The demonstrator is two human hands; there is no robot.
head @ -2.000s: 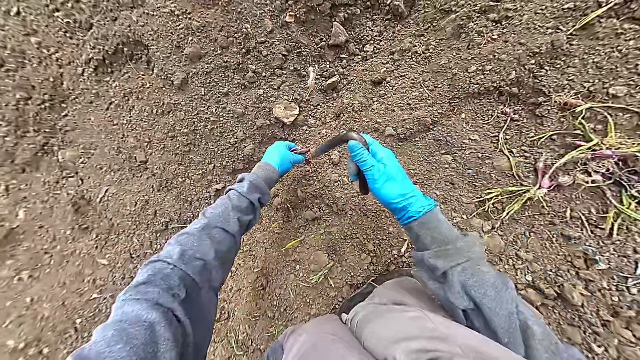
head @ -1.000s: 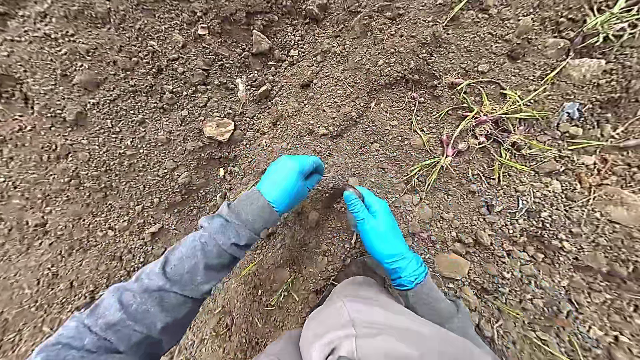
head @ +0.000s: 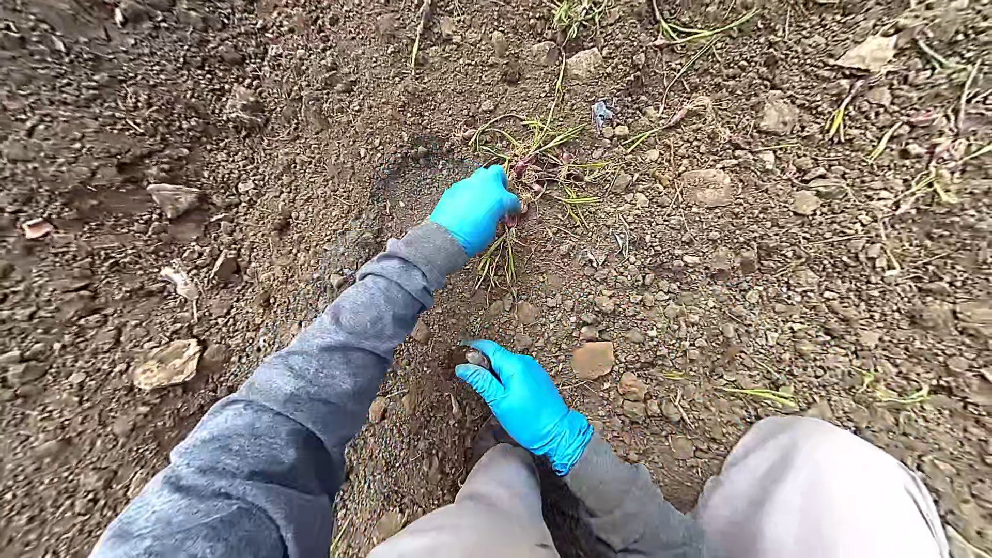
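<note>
My left hand (head: 474, 208), in a blue glove, reaches over the soil to a small heap of uprooted bulb plants (head: 542, 167) with green leaves and reddish bulbs. Its fingers touch the near side of the heap; whether they grip a plant cannot be told. Closer to my knees, my right hand (head: 527, 397), also gloved in blue, is closed on a dark curved hand tool (head: 474, 358). Only the tool's rounded end shows between thumb and fingers; the rest is hidden.
Loose brown soil spreads all around. A flat pale stone (head: 167, 364) lies at the left, and a reddish-brown stone (head: 593, 360) sits right of my right hand. More green leaves (head: 763, 395) lie at the right. My knees (head: 814, 488) are at the bottom edge.
The view has swung to the right. My left hand has moved from beside my right hand out to the heap of plants. The tool stays in my right hand.
</note>
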